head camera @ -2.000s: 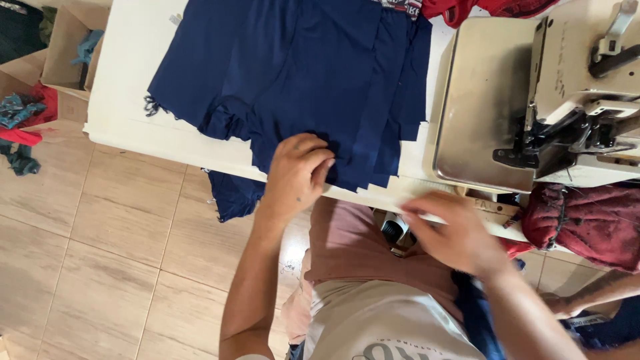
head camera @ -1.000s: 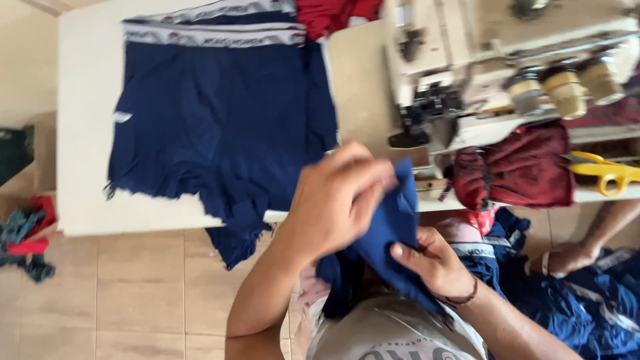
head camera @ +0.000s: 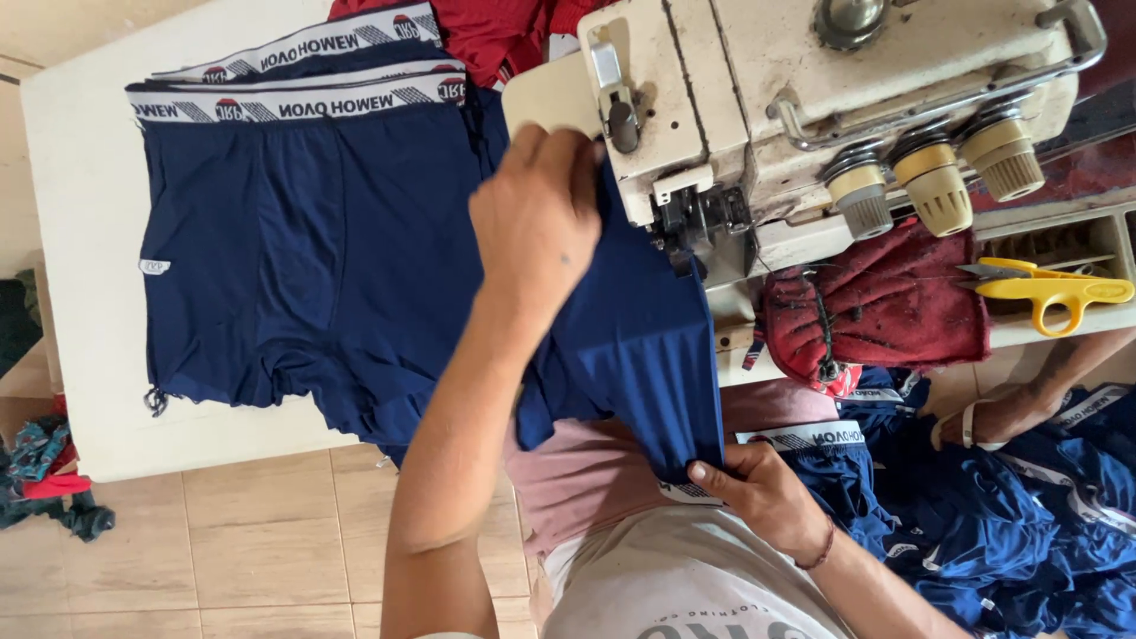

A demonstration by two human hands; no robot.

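Observation:
A navy blue boxer-brief garment [head camera: 639, 355] stretches from beside the presser foot of an overlock sewing machine [head camera: 701, 222] down to my lap. My right hand [head camera: 763, 493] pinches its lower end at the white waistband, thumb on top. My left hand [head camera: 537, 209] is at the garment's upper part, left of the machine head, fingers bent and pointing away; the fabric under its fingers is partly hidden. More navy boxer briefs [head camera: 302, 231] with white printed waistbands lie spread and overlapping on the white table, left of my left hand.
Yellow thread snips [head camera: 1056, 288] lie by a dark red cloth pad [head camera: 887, 311] at the machine's right. Red fabric [head camera: 497, 35] is behind the stack. A co-worker's hand [head camera: 1003, 417] rests at a pile of navy garments [head camera: 994, 515] at lower right. The white table's [head camera: 98, 355] edge runs along the left.
The navy garment, held up between both hands a second ago, now extends to the machine's foot. My left hand has moved forward beside the machine head. The view has shifted.

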